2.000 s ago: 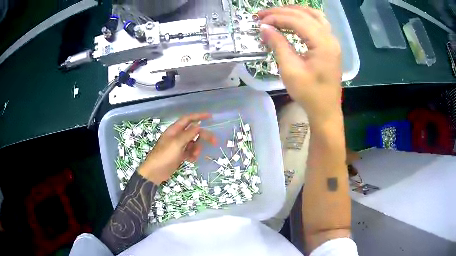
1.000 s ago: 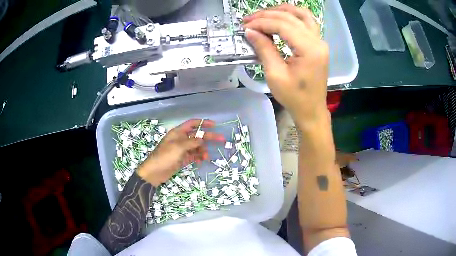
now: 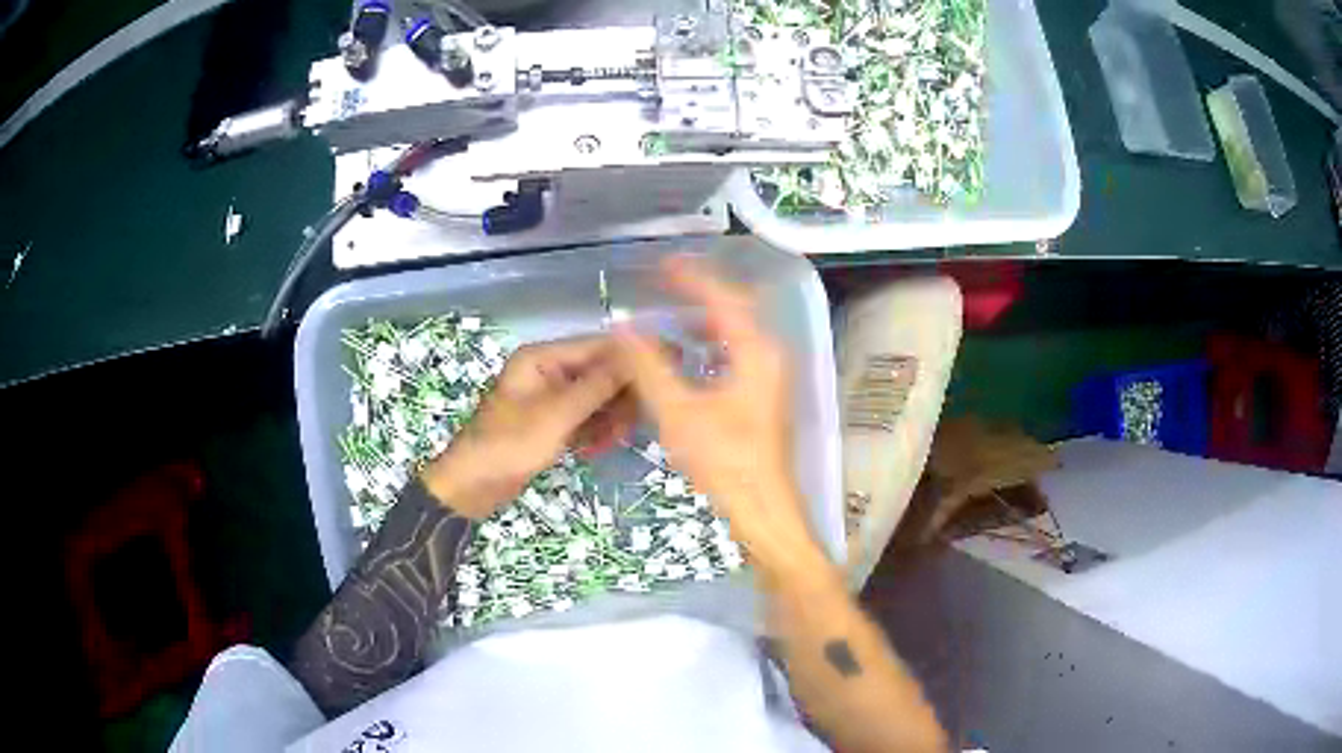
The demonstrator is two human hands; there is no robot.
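Note:
My left hand (image 3: 515, 419), with the tattooed forearm, is over the near parts bin (image 3: 818, 383), fingers bent together. A wired connector (image 3: 617, 315), a small white block with a thin green stem, stands up at its fingertips. My right hand (image 3: 721, 390) is blurred over the same bin, its fingers beside the left fingertips; whether it touches the connector or holds anything is unclear. Many white-and-green parts (image 3: 537, 544) lie in the bin. The silver fixture (image 3: 589, 91) is on the bench, with no hand at its nest (image 3: 802, 88).
The far parts bin (image 3: 1058, 191), heaped with similar parts, is behind and right of the fixture. Small clear trays (image 3: 1152, 81) are at upper right. Dark hoses (image 3: 302, 269) curve down at left. A sack (image 3: 901, 397), white panel (image 3: 1177, 544) and blue bin (image 3: 1104, 405) are at right.
My right hand has left the fixture nest and come down and left to my left hand over the near bin. The connector seen across my left fingers now stands at its fingertips.

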